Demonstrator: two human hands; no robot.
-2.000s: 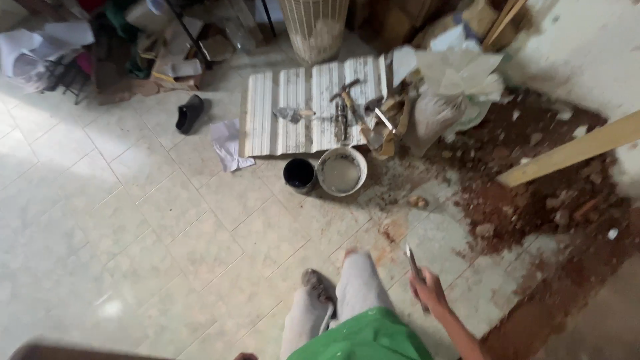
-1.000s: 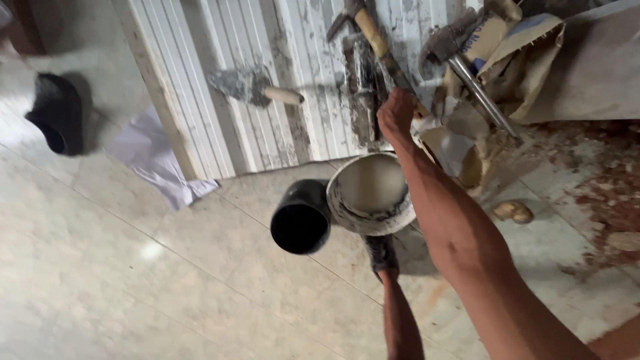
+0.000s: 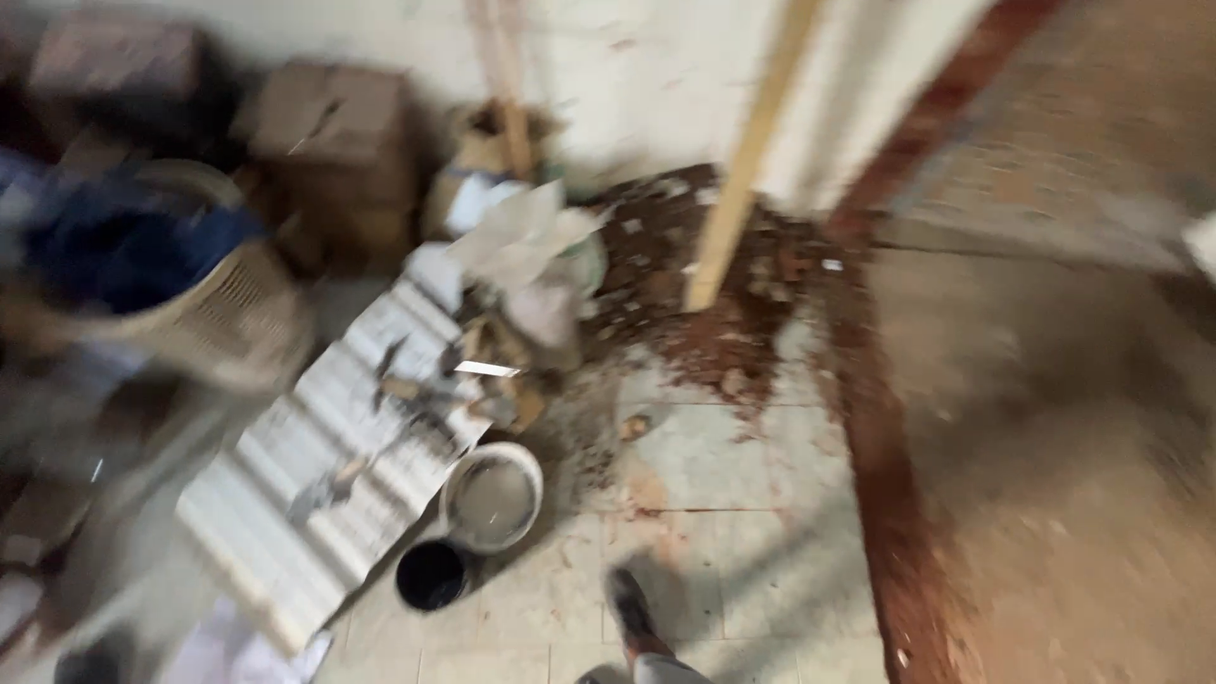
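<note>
Neither my left hand nor my right hand shows in the head view now. A white bucket (image 3: 492,496) holding greyish liquid stands on the tiled floor, touching a black bucket (image 3: 432,576) at its lower left. Beside them lies a white corrugated sheet (image 3: 275,484). On the sheet are a trowel (image 3: 323,489) with a pale handle, a hammer (image 3: 391,375) and other tools, all blurred. My shoe (image 3: 631,602) is on the tiles at the bottom.
Rubble and red soil (image 3: 727,351) lie by the wall, with a wooden plank (image 3: 736,190) slanting over them. Bags (image 3: 546,304) sit beyond the sheet. A wicker basket (image 3: 237,313) with blue cloth and cardboard boxes (image 3: 332,123) stand at the left. Brown ground (image 3: 1045,456) borders the tiles.
One second ago both my hands were at the white bucket and the tools; now neither is in view. The view has turned and pulled back.
</note>
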